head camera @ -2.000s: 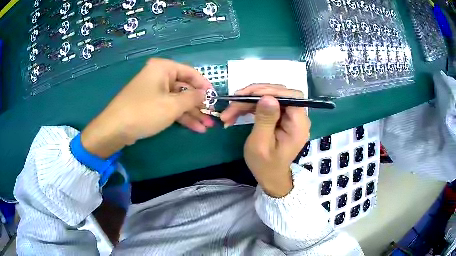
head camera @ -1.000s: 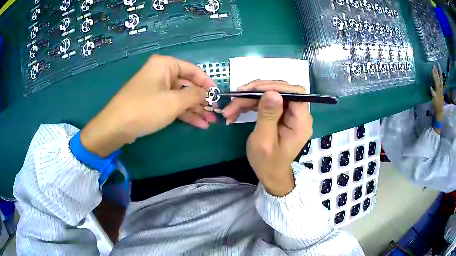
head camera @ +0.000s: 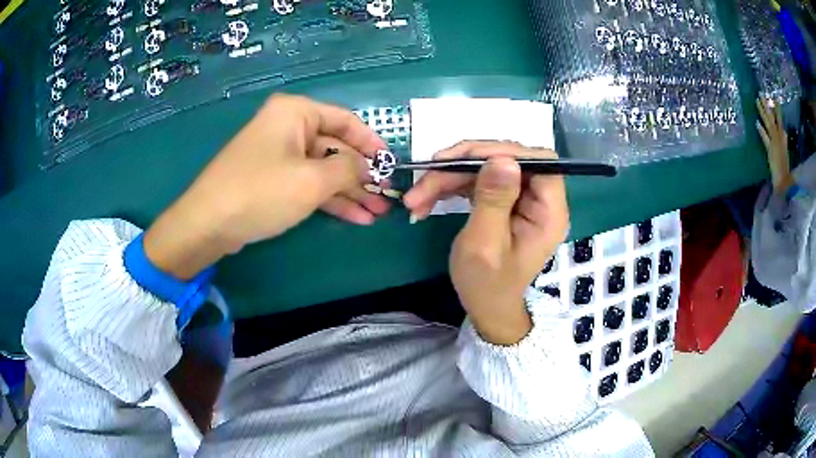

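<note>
My left hand (head camera: 268, 183) holds a flex circuit assembly (head camera: 385, 164) in its fingertips; its silver round spoked part faces up and a pale tab shows below. My right hand (head camera: 505, 210) grips black tweezers (head camera: 555, 167), which lie nearly level with the tip pointing left at the edge of the round part. Whether a small piece is at the tip I cannot tell. A sticker sheet (head camera: 391, 121) with rows of tiny squares lies behind the fingertips. A white card (head camera: 483, 121) lies beside it, partly hidden by my right hand.
A clear blister tray (head camera: 259, 85) with spaced assemblies is at the back left. Stacked blister trays (head camera: 644, 89) stand at the back right. A white tray of black parts (head camera: 626, 304) is at the bench edge. A red round object (head camera: 711, 286) and another person's hand (head camera: 774, 143) are at right.
My right hand and the tweezers have shifted slightly to the right. My left hand has barely moved. At the far right, the other person has moved, and the red object has come into view.
</note>
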